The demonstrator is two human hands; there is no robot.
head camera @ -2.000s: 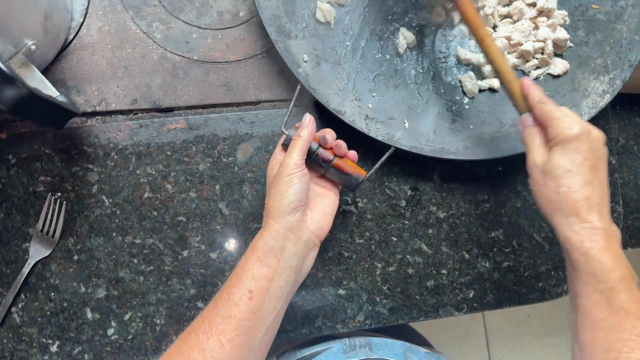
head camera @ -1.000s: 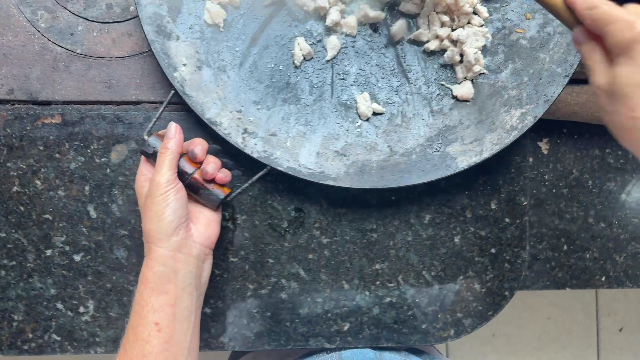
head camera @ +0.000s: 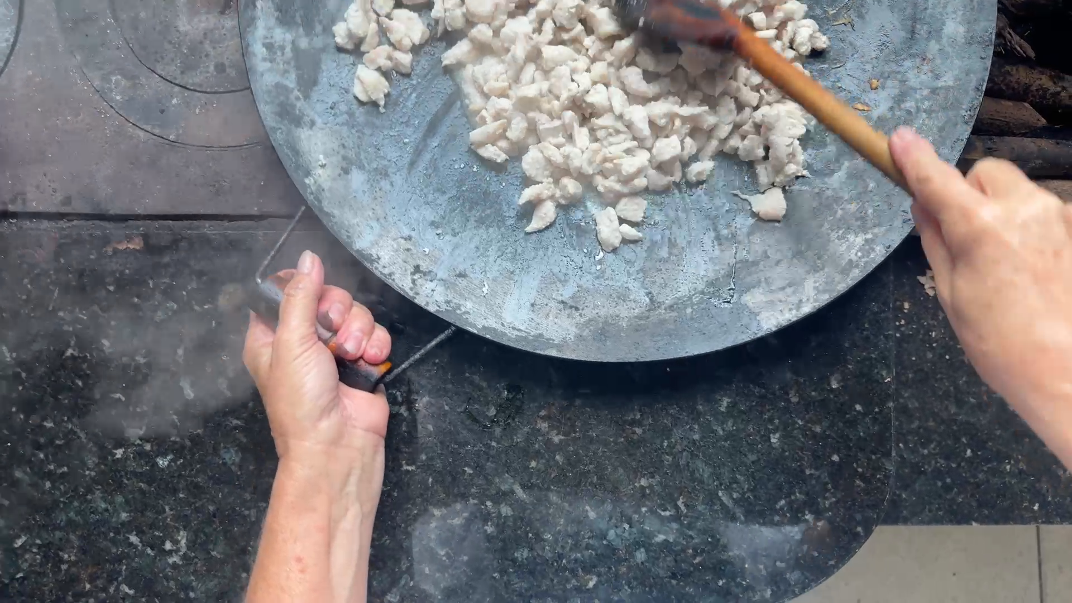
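Observation:
My left hand [head camera: 318,360] is wrapped around the dark and orange side handle [head camera: 360,373] of a wide, round metal pan [head camera: 402,209], at the pan's lower left edge. A wire bracket joins the handle to the pan. My right hand [head camera: 997,243] grips the end of a wooden spoon [head camera: 816,100] at the right. The spoon's darkened head is blurred among many small pale cooked pieces, apparently meat [head camera: 586,109], heaped in the upper middle of the pan. A few pieces lie apart from the heap.
A dark speckled stone countertop [head camera: 628,469] runs along the near side. The stovetop plate [head camera: 159,109] with ring lines lies at the upper left. Dark firewood pieces [head camera: 1022,117] are at the upper right. Faint steam drifts at the left. Floor tiles [head camera: 946,561] show at the lower right.
The pale pieces now spread farther toward the near side and left of the pan. My right hand has moved the spoon, while my left hand keeps hold of the handle. The view has shifted.

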